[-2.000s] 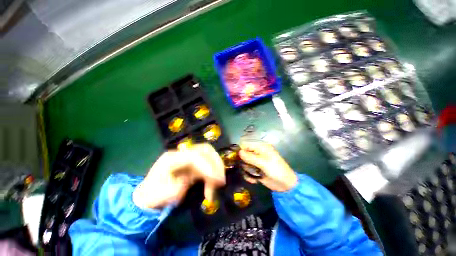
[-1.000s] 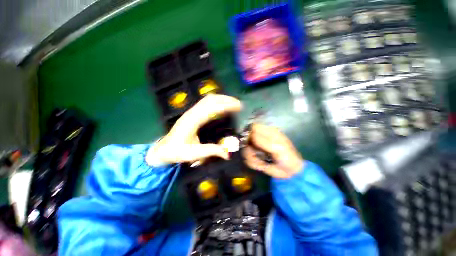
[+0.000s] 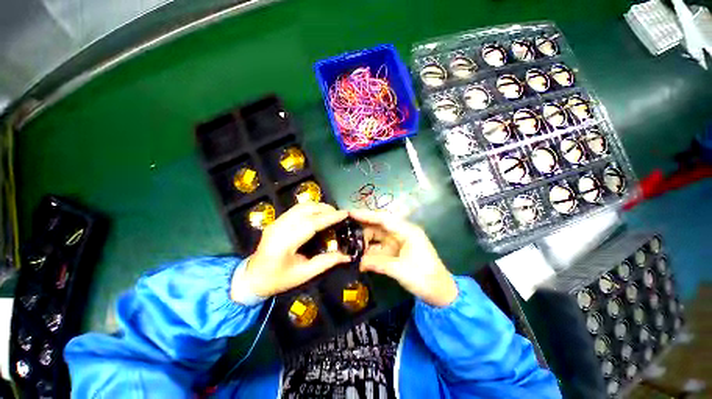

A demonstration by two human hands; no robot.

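A black round housing [image 3: 353,240] is held edge-on between both hands, above the black pocket tray. My left hand [image 3: 290,248] grips its left side with thumb and fingers, and my right hand [image 3: 402,253] pinches its right side. The housing's inside is mostly hidden by the fingers. The black pocket tray [image 3: 248,125] lies slanted under my hands. Several pockets hold gold round housings [image 3: 302,310], and the two far pockets hold none. My left hand covers part of the tray's middle.
A blue bin [image 3: 322,68] of pink-red wires stands beyond the tray. Loose wires [image 3: 373,196] and a slim white tool [image 3: 418,162] lie near it. A clear blister tray [image 3: 511,109] of silver discs is at right, a stacked tray [image 3: 632,300] lower right, a black side tray [image 3: 58,292] far left.
My left hand has gone from reaching over the near tray pockets to gripping the housing together with my right hand. The view has shifted and become sharper.
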